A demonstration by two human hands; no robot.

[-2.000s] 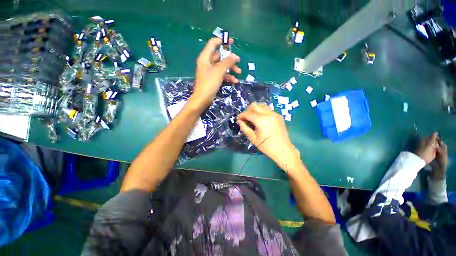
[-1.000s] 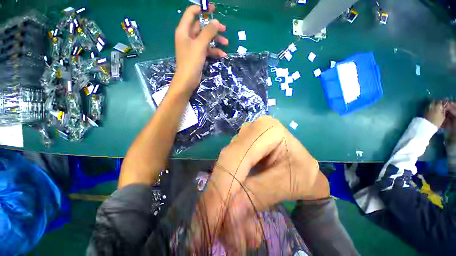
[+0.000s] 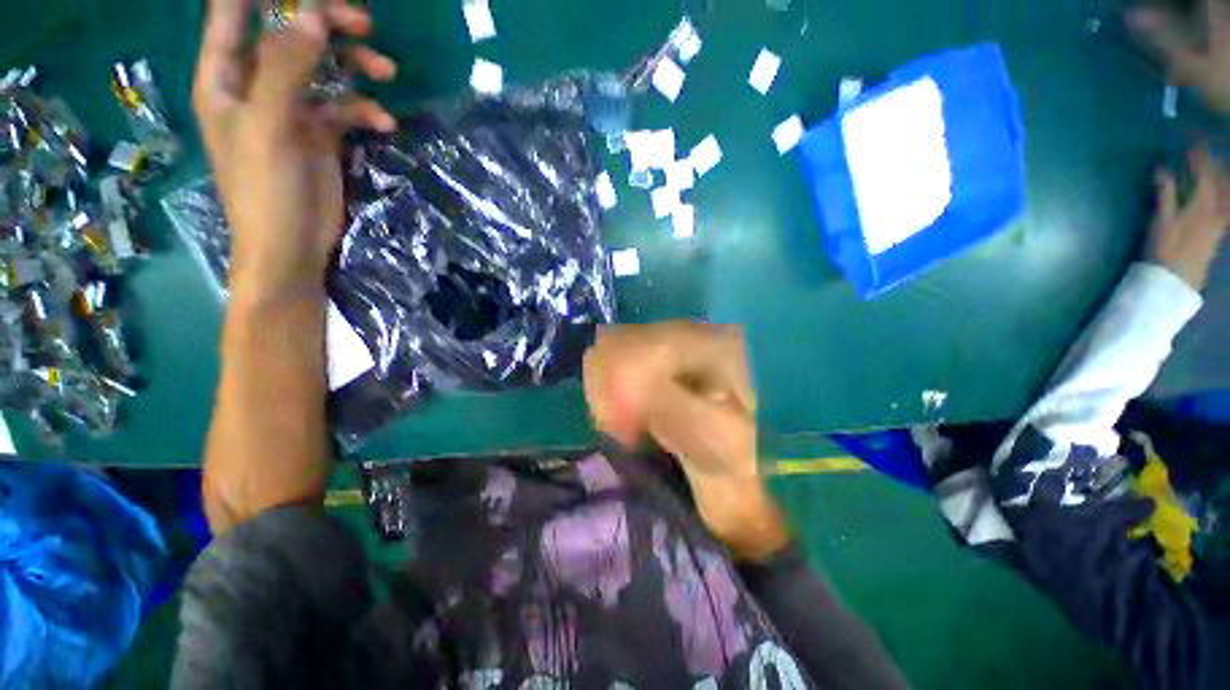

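Observation:
My left hand [image 3: 277,148] is at the top left, cut off by the upper edge. It holds a small electronic unit [image 3: 285,12] in its fingertips, only partly seen. My right hand [image 3: 675,398] is blurred, in front of my body at the bench edge, with its fingers curled; whether it holds something is hidden. A large clear plastic bag [image 3: 472,202] of black parts lies between the hands, under my left forearm, with a dark opening in its middle.
A heap of small units [image 3: 68,256] lies at the left. White liner squares [image 3: 661,162] are scattered right of the bag. A blue tray [image 3: 991,148] with a white sheet [image 3: 897,162] lies farther right. Another person's hand [image 3: 1194,223] and sleeve are at the right; another hand shows top right.
The view has shifted, so the bench things sit higher and further left. My right hand first left the bag toward my body and is now lower right of it. My left hand still holds the unit.

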